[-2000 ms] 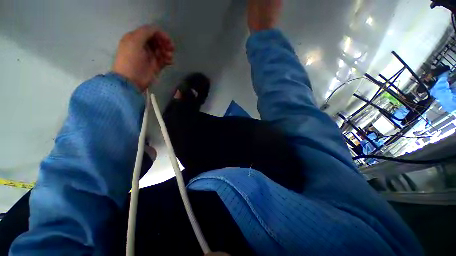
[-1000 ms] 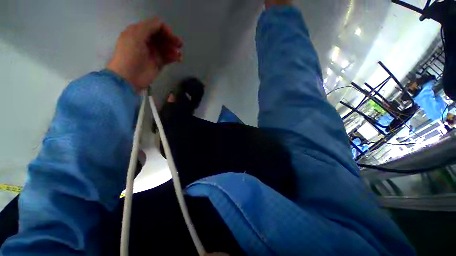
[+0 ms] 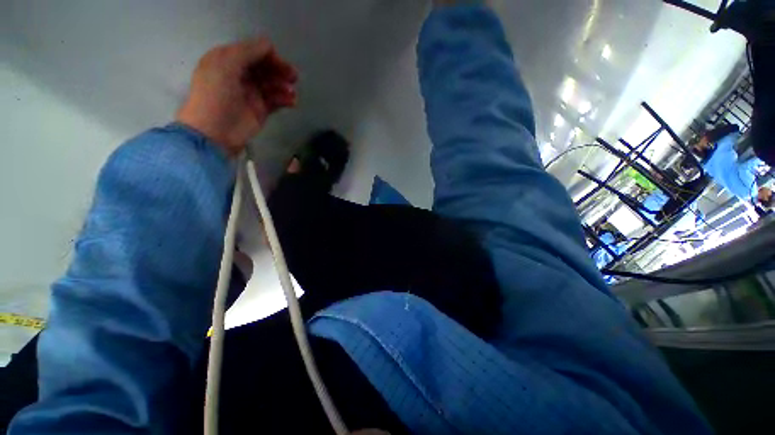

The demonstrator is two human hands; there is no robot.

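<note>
My left hand [image 3: 234,92] is at upper left, held over the grey floor with its fingers curled. No object shows clearly in it, and the inside of the fingers is dark and blurred. My right hand [image 3: 459,2] is almost wholly cut off by the top edge; only a sliver shows beyond the blue sleeve [image 3: 476,110]. Two white cords [image 3: 223,289] hang in front of me and converge at my left wrist. I cannot tell whether they touch it.
The grey floor [image 3: 365,76] lies below, with yellow tape [image 3: 21,320] at far left. My dark trousers and a black shoe [image 3: 323,157] show at centre. At right are black stool frames [image 3: 654,161], a person in blue [image 3: 729,166] and a bench edge [image 3: 714,255].
My left hand has moved slightly left since the first frame. My right hand has risen almost out of view at the top. The stools and person at right have shifted with the view.
</note>
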